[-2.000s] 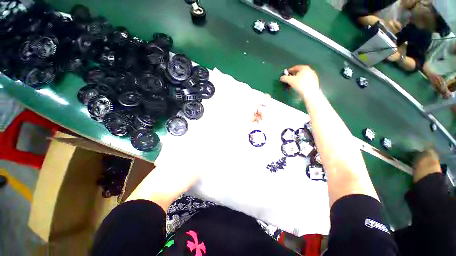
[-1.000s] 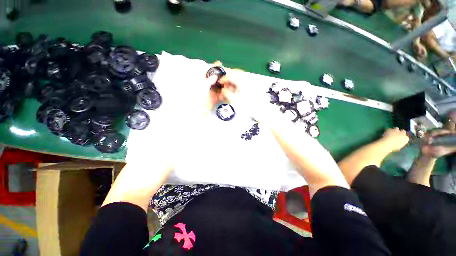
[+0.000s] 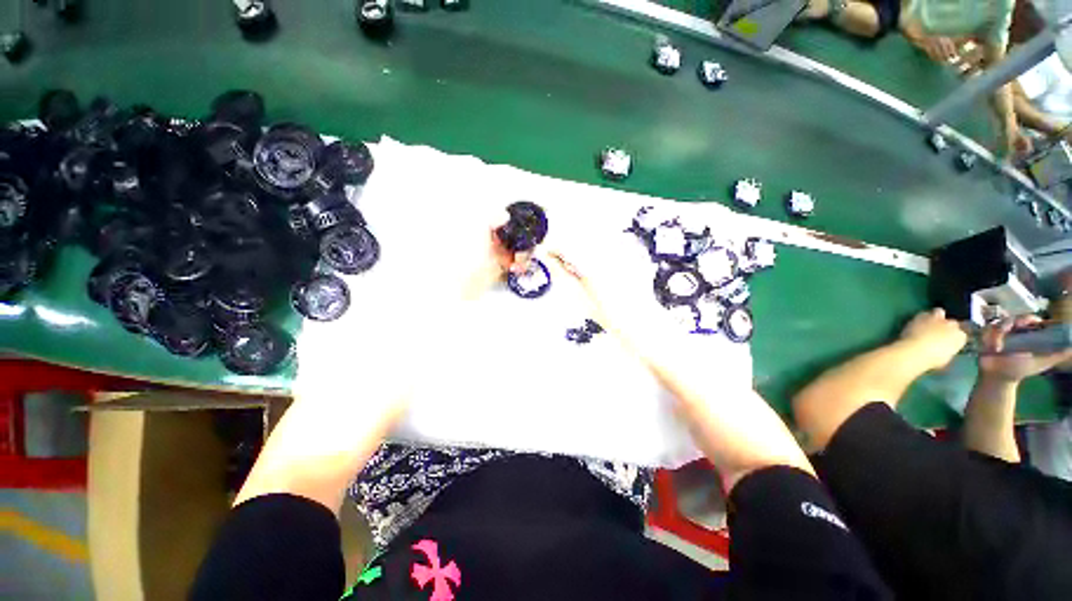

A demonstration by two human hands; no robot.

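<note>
My left hand (image 3: 503,261) is at the middle of the white cloth (image 3: 470,387), overexposed against it, with its fingers around a round black housing (image 3: 524,224). A ring with a pale insert (image 3: 530,281) is just below the housing; whether it is held or lies on the cloth cannot be told. My right hand (image 3: 573,268) is just right of them, washed out, and its finger shape is unclear. Small black clips (image 3: 583,332) lie in a patch below. A cluster of ring-and-insert subassemblies (image 3: 682,283) lies on the right part of the cloth.
A heap of black housings (image 3: 188,252) covers the left side. The green conveyor belt (image 3: 506,88) behind carries scattered units and has a metal rail (image 3: 835,244). An open cardboard box (image 3: 118,493) is at lower left. A neighbour's forearm (image 3: 870,366) and a black-and-silver fixture (image 3: 976,276) are at right.
My right hand has come back from the belt to the cloth beside the left. The black housing appeared at my left hand and now shows slightly lower and further right. The camera view has shifted.
</note>
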